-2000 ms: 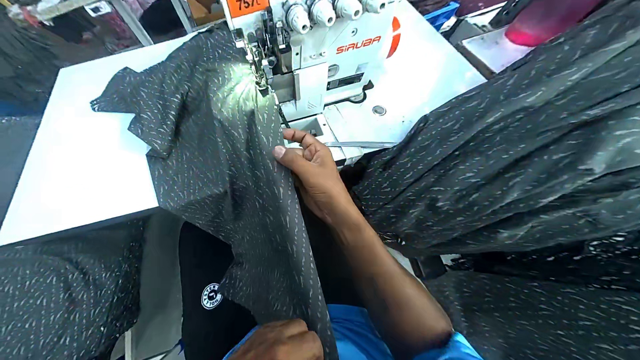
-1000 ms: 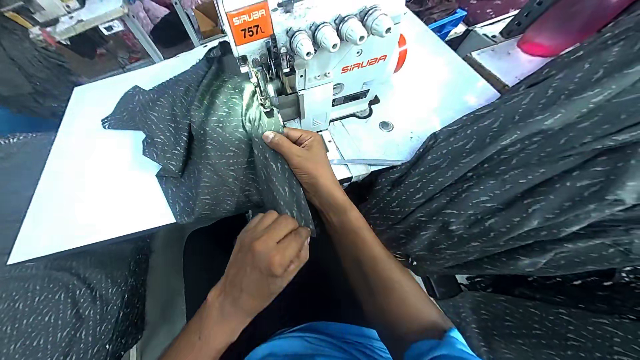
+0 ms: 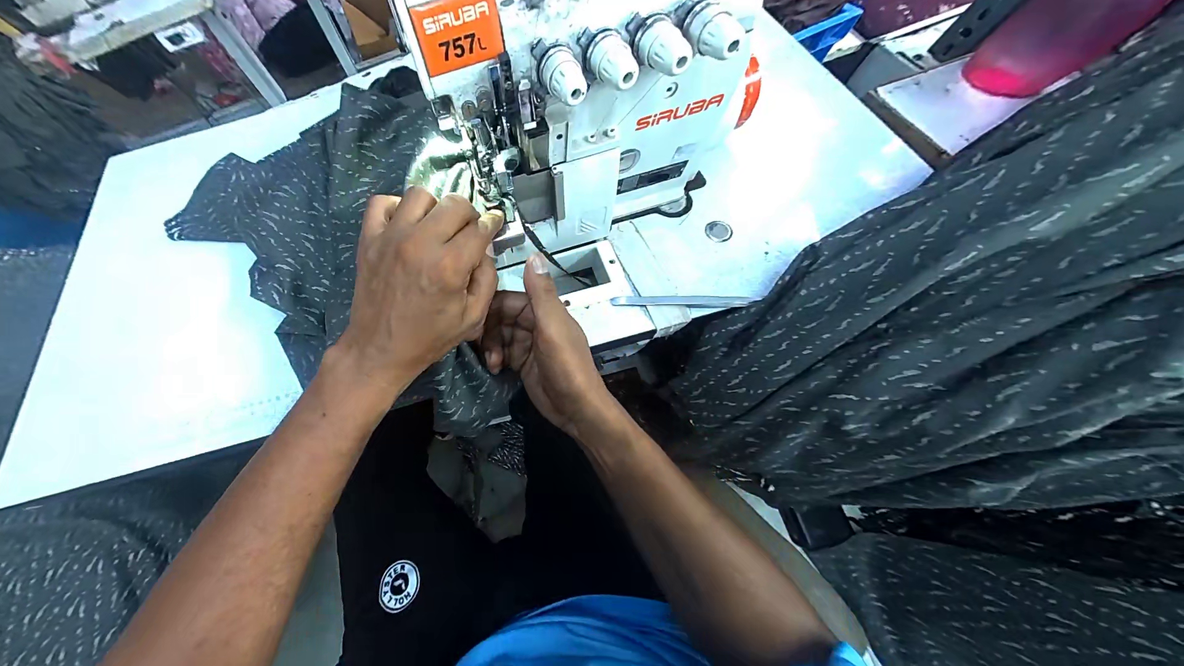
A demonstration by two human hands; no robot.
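A white Siruba overlock sewing machine [image 3: 592, 120] stands on a white table, its lamp lighting the presser foot [image 3: 499, 199]. Dark grey fabric with pale flecks [image 3: 296, 203] lies left of the needle area and hangs over the front edge. Just in front of the presser foot, my left hand [image 3: 421, 277] pinches the fabric, its fingertips close to the foot. My right hand [image 3: 546, 356] is right beside it, thumb raised and fingers curled near the fabric's edge; whether it grips cloth is hidden. A thin dark strip [image 3: 550, 254] trails from the foot toward the machine's base.
The white tabletop [image 3: 157, 351] extends left. More flecked fabric [image 3: 971, 342] is heaped along the right side, with some at lower left. A flat metal strip [image 3: 684, 301] lies by the machine's base. A blue bin [image 3: 826, 32] and a pink object [image 3: 1027, 55] are at the upper right.
My left hand has moved up from the fabric's lower part to the presser foot. The fabric in front of the foot has become shorter. My right hand has shifted slightly down from the foot.
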